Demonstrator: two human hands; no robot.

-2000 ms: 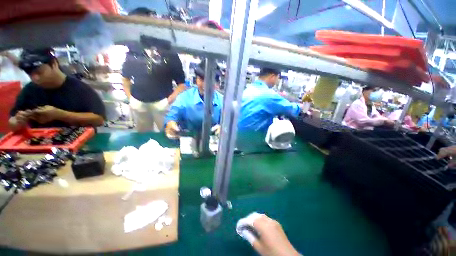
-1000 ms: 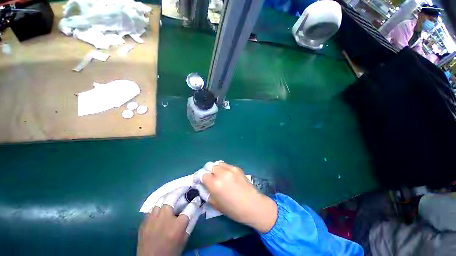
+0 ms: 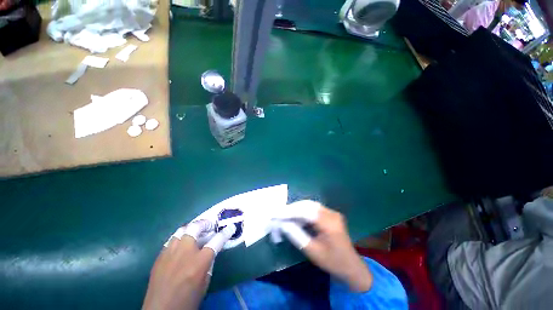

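Note:
A small dark watch body lies on a white pointed sheet on the green bench. My left hand, with white finger cots, holds the watch body between its fingertips at the sheet's left part. My right hand, also in finger cots, is at the sheet's right end, apart from the watch. Its fingers are bent around a small whitish wad, probably cloth, partly hidden and blurred.
A labelled bottle with a dark top stands by the metal post, beside a round dish. Cardboard at left bears a cloth pile and a cut sheet. A black block and a grey-clothed person are at right.
My right hand has moved right, off the watch body, uncovering it and more of the sheet. My left hand stays at the watch. The view has shifted slightly.

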